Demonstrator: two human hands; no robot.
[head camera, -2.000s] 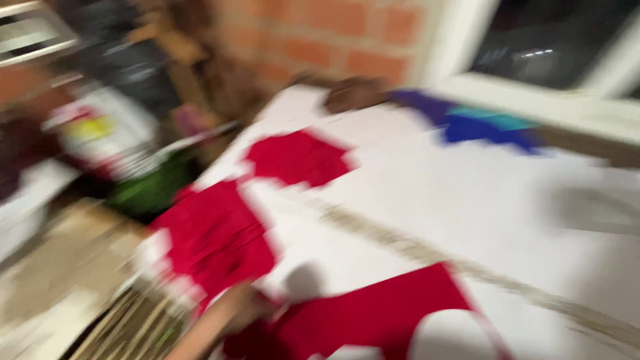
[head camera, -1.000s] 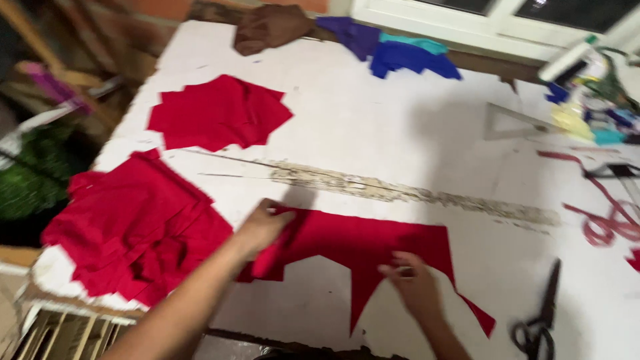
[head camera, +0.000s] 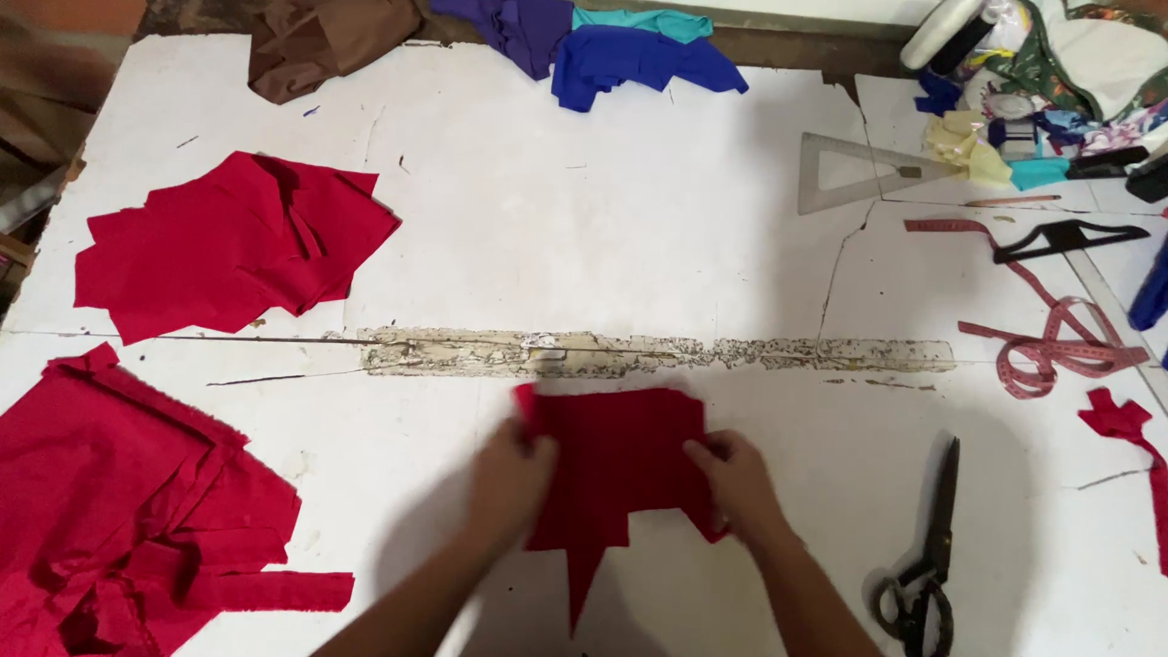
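Observation:
A red fabric piece (head camera: 620, 456) with a notched lower edge and a pointed strip hanging down is held between my two hands. My left hand (head camera: 516, 474) grips its left side, where a corner is folded up and blurred. My right hand (head camera: 735, 479) pinches its right edge between thumb and fingers. A pile of red fabric pieces (head camera: 237, 246) lies at the upper left, and a larger red heap (head camera: 119, 502) at the lower left. Black-handled scissors (head camera: 931, 547) rest to the right of my right hand, blades pointing away.
Brown (head camera: 328, 41), purple (head camera: 516, 32) and blue cloth (head camera: 639, 64) lie along the back edge of the white worktable (head camera: 639, 246). On the right are a clear set square (head camera: 812, 173), a pink measuring tape (head camera: 1058, 338), a T-shaped ruler (head camera: 1068, 239) and a cluttered heap of supplies (head camera: 1049, 91).
The red piece, spread wide on the table one second ago, now spans less width between my hands. My right hand, with fingers apart above it then, now grips its edge.

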